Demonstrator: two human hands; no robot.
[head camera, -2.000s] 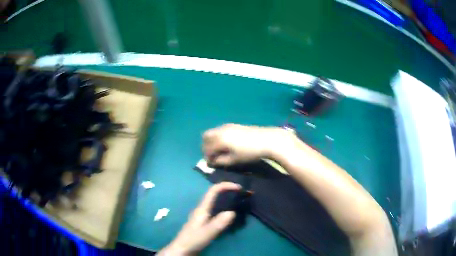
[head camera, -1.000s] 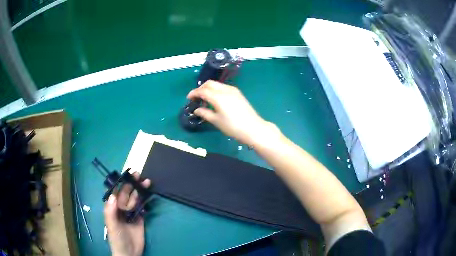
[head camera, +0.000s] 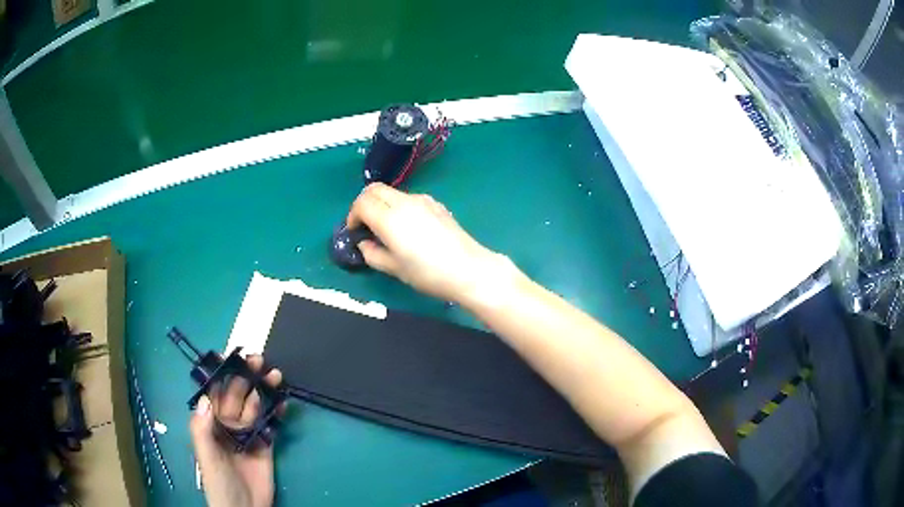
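My left hand (head camera: 233, 460) holds a black plastic bracket (head camera: 210, 368) above the mat at the lower left; its round opening faces up and its two thin prongs point up-left. My right hand (head camera: 401, 233) grips a round black component (head camera: 347, 248), its fingers over the right side of it. Behind that hand, a black cylindrical stack of such components (head camera: 396, 139) stands near the rear rail, with red and black lead wires (head camera: 426, 153) on its right side. Black foam strips (head camera: 416, 366) lie under my right forearm, with a cream backing sheet (head camera: 260, 307) at their left end.
A cardboard tray (head camera: 117, 366) heaped with black brackets (head camera: 40, 396) is at the left edge. Thin rods (head camera: 149, 436) lie beside it. A large white box (head camera: 704, 168) is at the right, with bagged cables (head camera: 843, 149) beyond and small wire connectors (head camera: 745, 368) near its lower end.
My right hand has moved from above the strips to the round component and closed on it. My left hand has moved left with the bracket. The view has swung right.
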